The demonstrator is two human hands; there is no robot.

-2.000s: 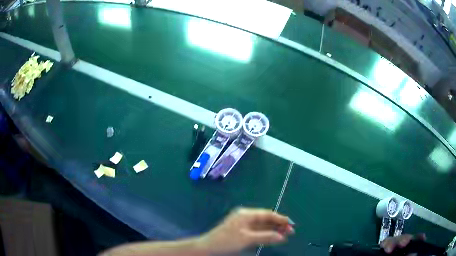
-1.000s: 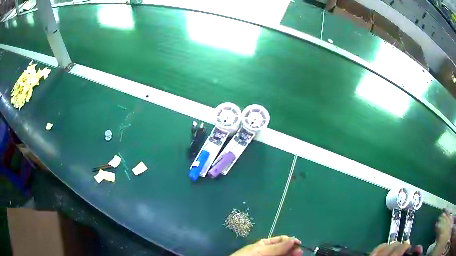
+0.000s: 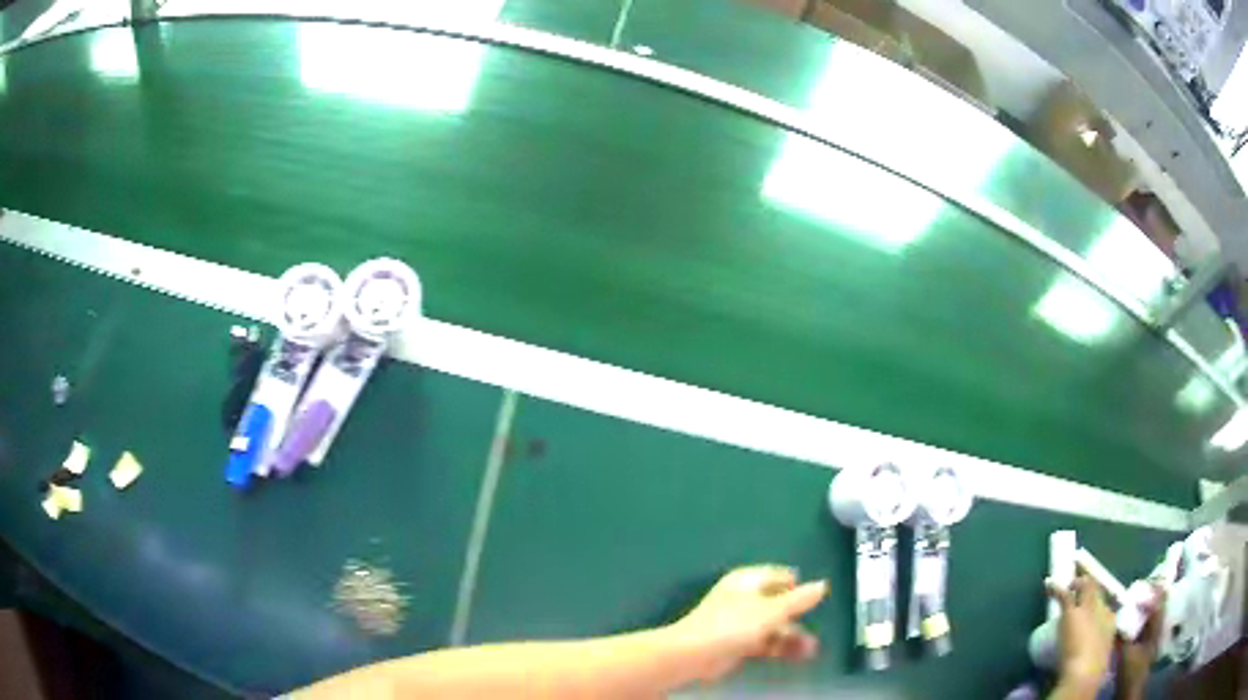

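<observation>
My left hand (image 3: 760, 613) reaches in from the bottom, index finger extended toward two half-assembled handheld fans at right; it looks empty and does not touch them. The nearer fan (image 3: 876, 568) and its neighbour (image 3: 933, 561) lie side by side, round heads against the pale rail. Two more fans lie further left: one with a blue battery (image 3: 249, 446), one with a purple battery (image 3: 304, 438). A loose pile of tiny screws (image 3: 370, 598) lies near the table's front edge. My right hand is out of view.
Another person's hands (image 3: 1084, 629) hold a white part at the far right, beside a heap of white parts (image 3: 1193, 602). A black cable bundle (image 3: 244, 372) and cream pads (image 3: 125, 470) lie at left. A pale rail (image 3: 616, 401) borders the green conveyor (image 3: 575, 233).
The view has swung right, so the fans and screws appear further left. My left hand has moved toward the right-hand fans. My right hand and the black screwdriver have left the view.
</observation>
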